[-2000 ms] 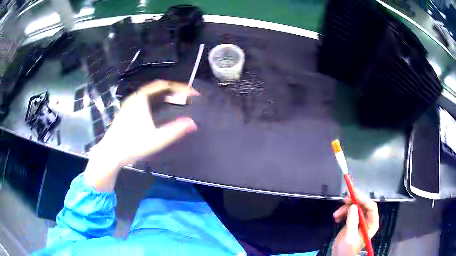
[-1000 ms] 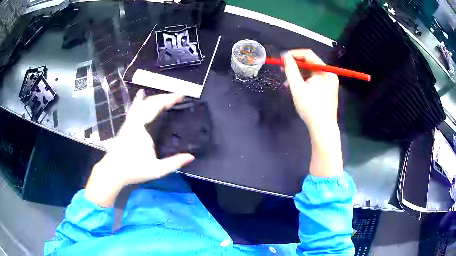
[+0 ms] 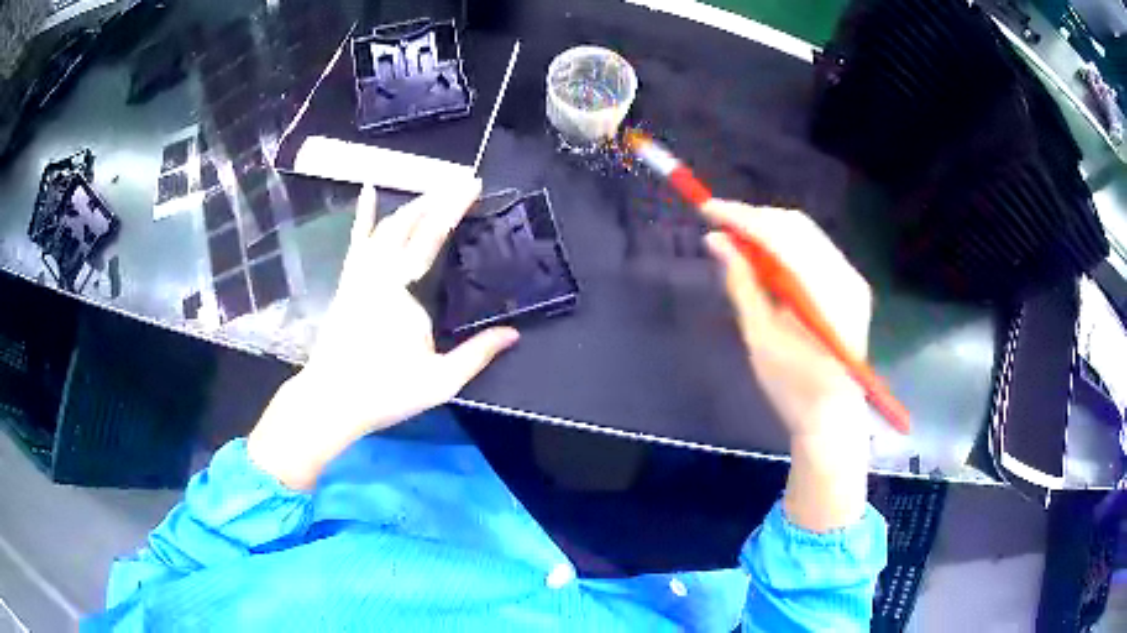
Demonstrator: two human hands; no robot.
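Observation:
A black square plastic housing (image 3: 509, 266) with raised ribs lies on the black mat, slightly turned. My left hand (image 3: 393, 315) rests at its left side, fingers and thumb spread around its left edge; whether it grips the edge is hard to tell. My right hand (image 3: 797, 303) holds a brush (image 3: 775, 275) with a red handle, to the right of the housing. The orange bristles are just right of the translucent round cup (image 3: 591, 97), outside it, above wet specks.
A second housing (image 3: 412, 77) sits on a black sheet with a white strip (image 3: 371, 165). A loose black frame part (image 3: 74, 223) is far left. Tall ribbed black stacks (image 3: 958, 161) stand at right, a pale-edged black case (image 3: 1038, 383) at far right.
The brush has come out of the cup and swung toward me, bristles now pointing up-left. My left hand has moved slightly right and closer around the housing. The view has shifted a little.

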